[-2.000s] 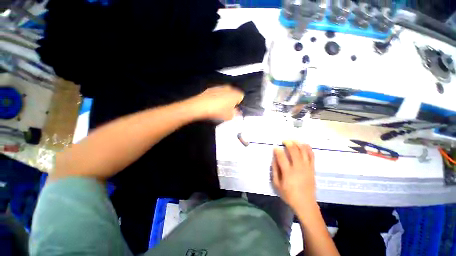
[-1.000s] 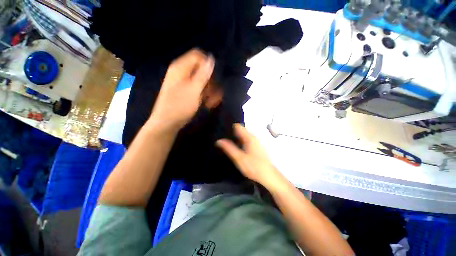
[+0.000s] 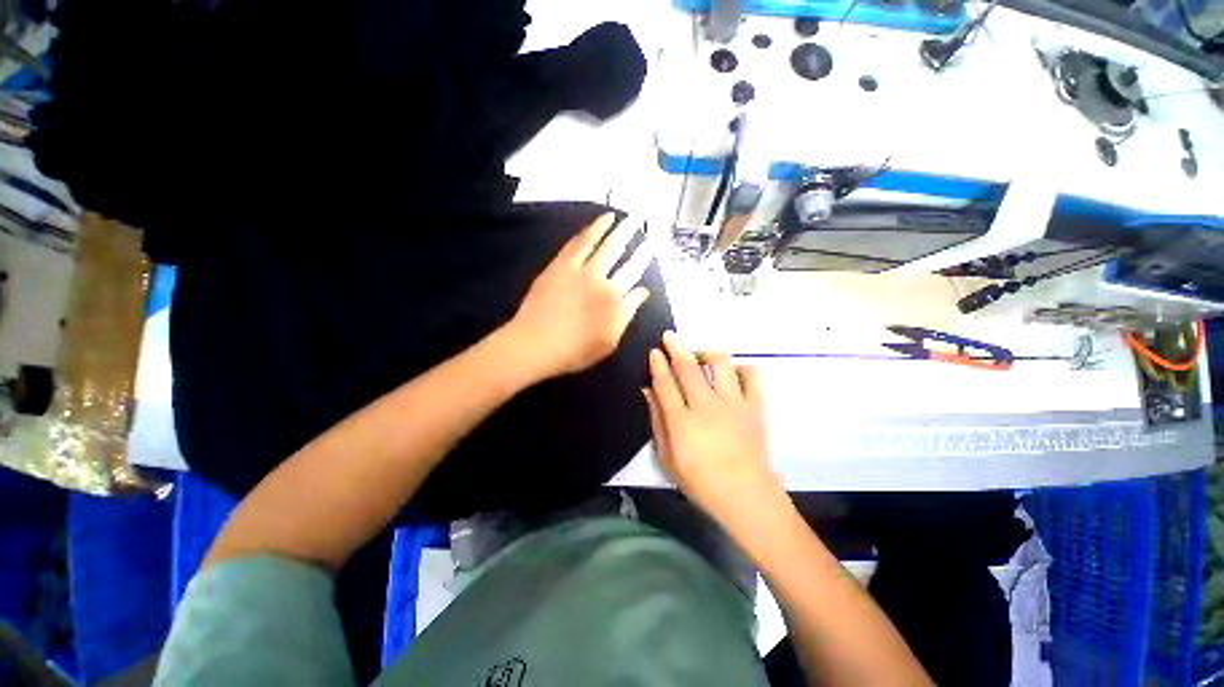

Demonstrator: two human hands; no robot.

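A black garment lies spread on the white table, its rounded right edge beside the presser foot of the white sewing machine. My left hand lies on the garment near that edge, fingers spread and pointing to the needle area. My right hand rests at the garment's right edge, fingertips on the rim and the table. Neither hand visibly grips cloth. Whether the edge is under the foot is hard to tell.
A black garment pile fills the upper left. Thread snips lie on the table at right, on a thin dark rod. An orange cord is at the table's right end. A brown-taped edge stands at left. Blue crates are below.
The garment, bunched between my hands a second ago, now lies flat with a rounded edge nearer the machine. Both hands have moved to that edge. The camera view has shifted.
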